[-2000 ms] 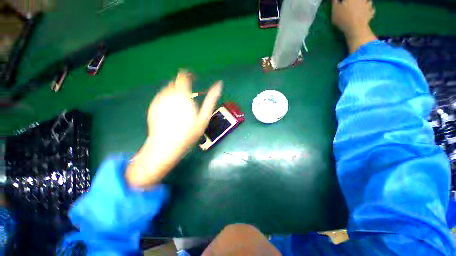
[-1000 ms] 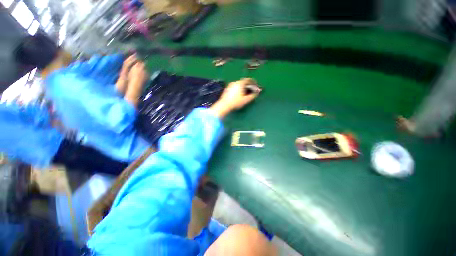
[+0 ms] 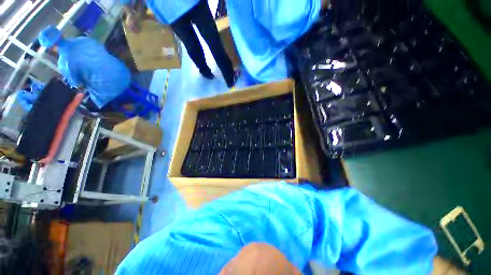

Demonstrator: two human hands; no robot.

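My left arm's blue sleeve reaches across the bottom to the right. Of my left hand (image 3: 448,268), only a strip of skin at the wrist shows. The rest is cut off by the bottom edge, so its fingers and any held thing are hidden. My right hand is out of the picture. A flat cream-white front frame (image 3: 451,216) with an open window lies on the green mat at the lower right, beyond the sleeve. A shiny black blister tray (image 3: 371,102) with moulded pockets lies at the table's left part, upper right in the picture.
An open brown carton (image 3: 183,131) with black trays (image 3: 242,139) inside stands beside the table. Behind it are a standing person's dark legs (image 3: 202,40), a seated person in blue (image 3: 97,67), a pale metal stand (image 3: 116,142) and more cartons (image 3: 99,244).
The view has swung left and down onto the carton and black tray. The handset module and white pot have left the picture. My left hand has moved out to the bottom edge.
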